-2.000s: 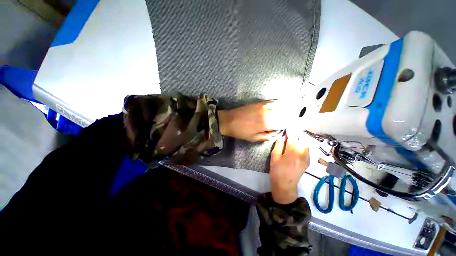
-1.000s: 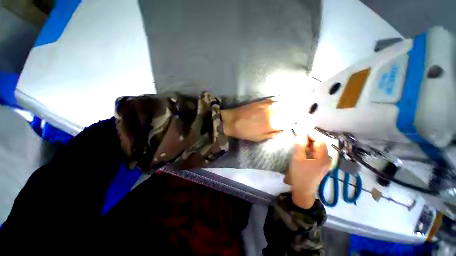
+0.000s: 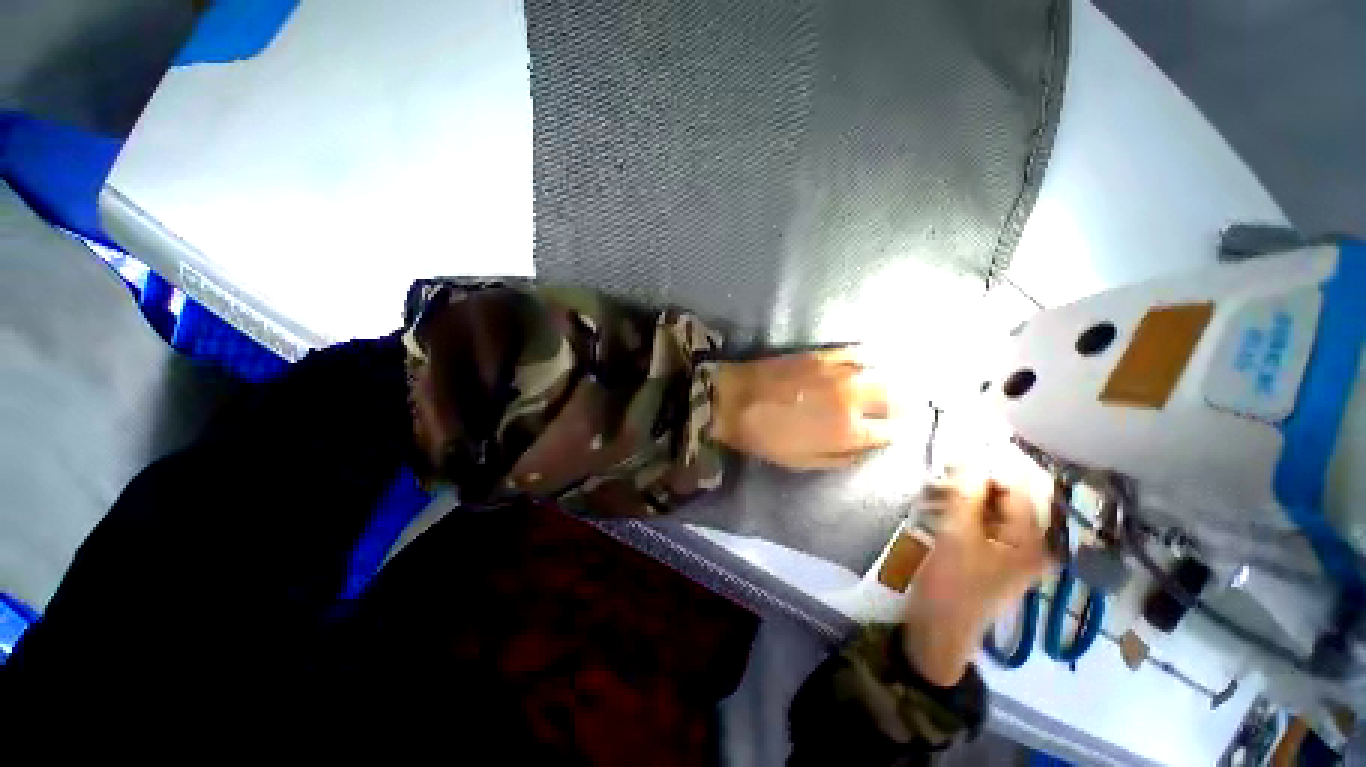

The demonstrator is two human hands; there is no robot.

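Observation:
The grey fabric panel (image 3: 674, 150) lies flat on the white table, its stitched edge running down its right side toward the sewing machine (image 3: 1169, 375). My left hand (image 3: 802, 408) lies flat on the panel's near part, left of the needle area, fingertips in the lamp glare. My right hand (image 3: 974, 555) is blurred, with bent fingers, at the panel's near right corner below the machine head. Whether it holds anything cannot be told. The presser foot and needle are lost in the glare.
Blue-handled scissors (image 3: 1071, 617) lie right of my right hand, partly covered by it. A small black object (image 3: 1179, 595) and a tan patch (image 3: 1134, 649) are beyond them. A brown patch (image 3: 903, 561) shows beside my right wrist. Blue bins (image 3: 225, 333) stand at left.
The view has shifted, so the machine head sits further right and lower. My right hand has come back from the panel's edge by the needle, its fingers now bent, uncovering a brown patch on the table.

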